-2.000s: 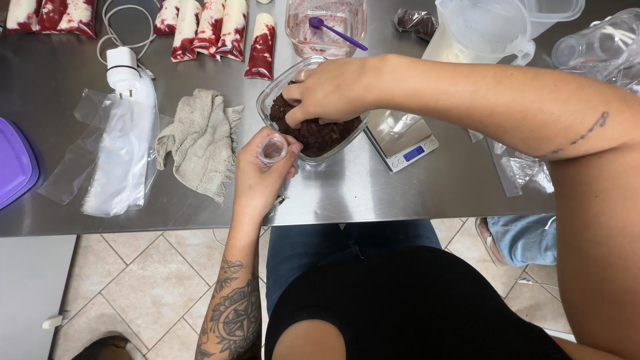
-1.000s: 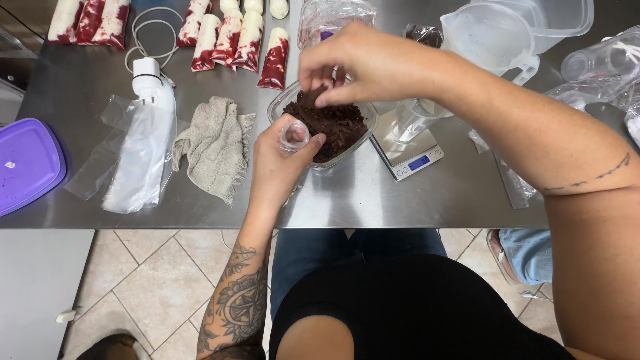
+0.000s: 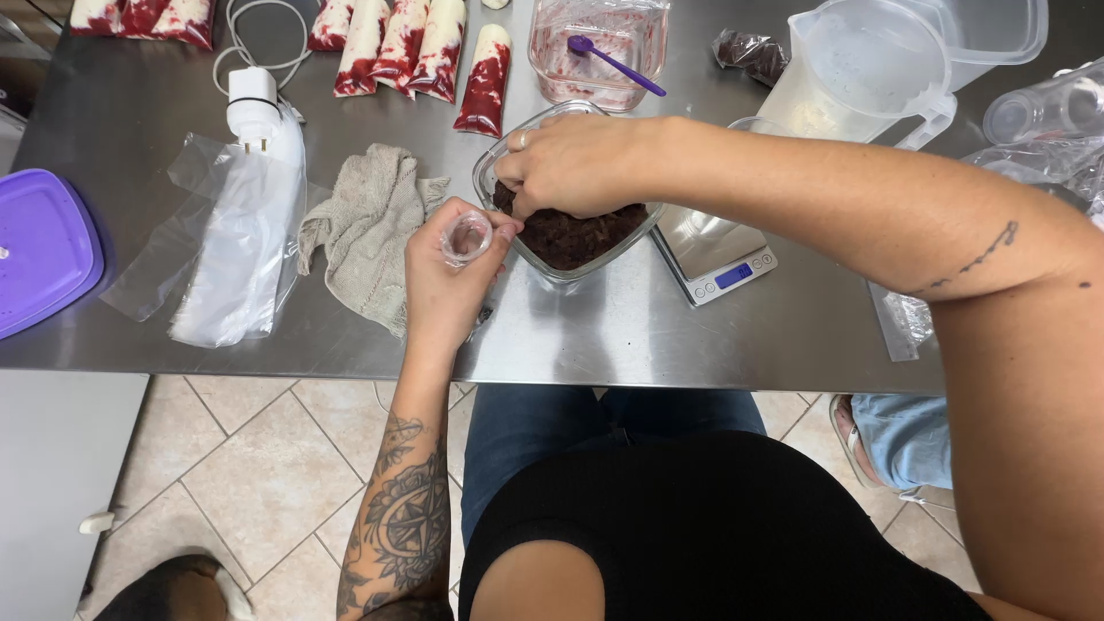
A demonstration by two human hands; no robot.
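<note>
My left hand (image 3: 457, 259) holds a small clear plastic tube or cup (image 3: 467, 237) upright, its round mouth facing up, just left of a glass dish (image 3: 634, 240). Dark brown crumbly food (image 3: 573, 240), like chocolate cake crumbs, fills much of that dish. My right hand (image 3: 573, 164) reaches over the dish with its fingertips down at the crumbs; whether it pinches any is hidden. To the right of the dish lies a digital kitchen scale (image 3: 733, 274). Behind it stands a second glass container (image 3: 595, 86) with red smears and a purple spoon (image 3: 617, 65) across it.
Filled red-and-white plastic tubes (image 3: 485, 82) lie along the back. A grey cloth (image 3: 371, 228), clear plastic bags (image 3: 241, 250), a white plug (image 3: 253, 103) and a purple lid (image 3: 43, 250) are on the left. A plastic pitcher (image 3: 828, 78) stands at right. A person's foot (image 3: 854, 440) shows below the steel table (image 3: 604, 345).
My right hand was raised over the dish one second ago and is now down at the crumbs. My left hand still holds the clear tube or cup beside the dish.
</note>
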